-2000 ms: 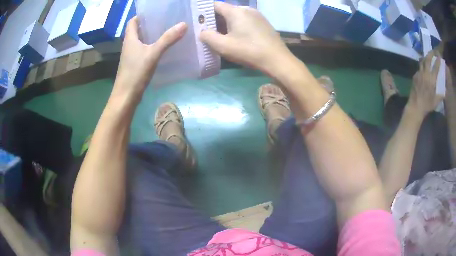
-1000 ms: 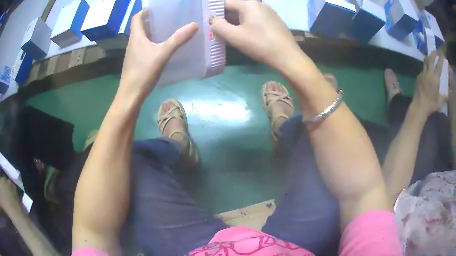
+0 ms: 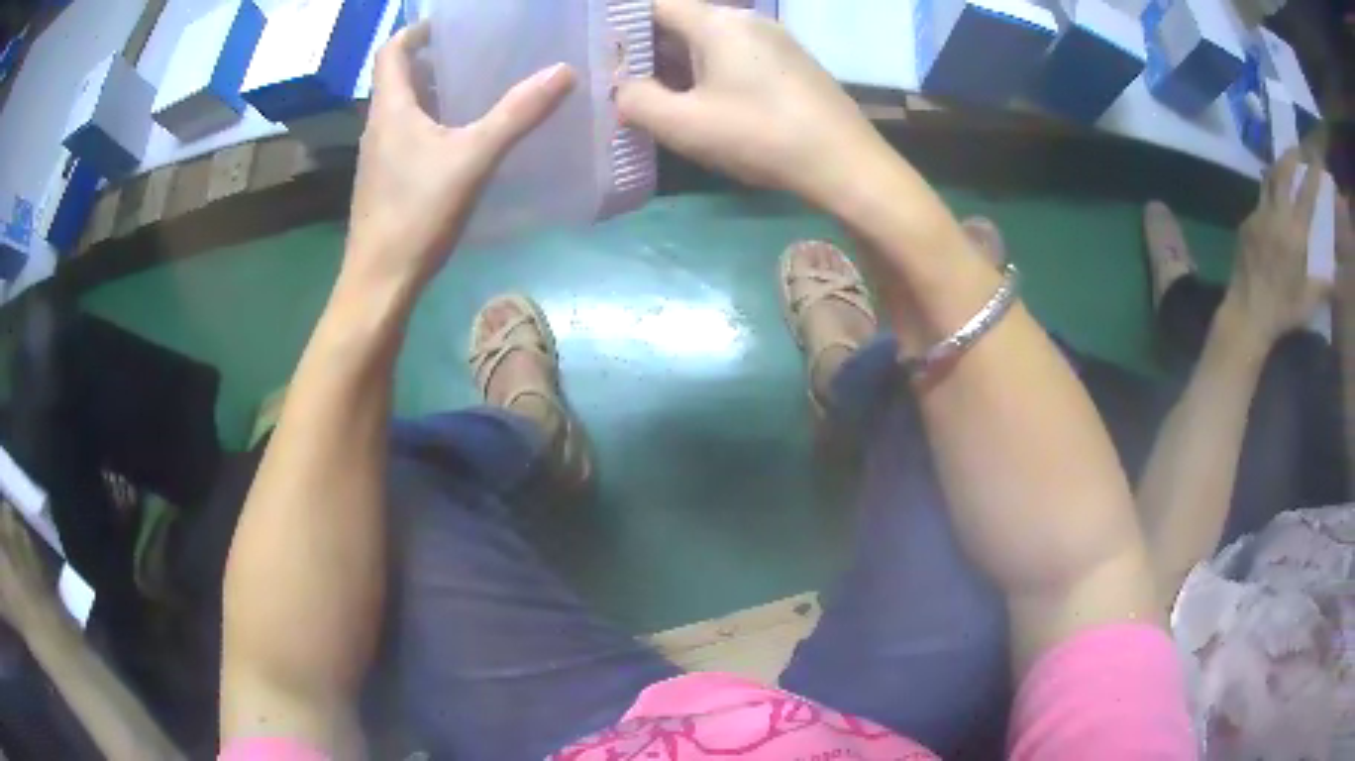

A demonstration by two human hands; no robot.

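Observation:
A frosted, translucent plastic body with a ribbed white band at its right end is held in the air at the top centre, partly cut off by the top edge. My left hand grips the frosted body from the left, its thumb across the near face. My right hand is at the ribbed end, thumb on the band beside a small reddish mark; its other fingers are partly hidden behind the band.
Blue and white cartons stand on the white bench at left, with more cartons at right. A neighbour's hand holds a white item at right. Another person's arm is at lower left. Green floor lies below.
Since two seconds ago, the small dark round spot on the ribbed band no longer shows; a reddish mark shows near my right thumb. The hands and body shifted slightly. A white item appeared at lower left.

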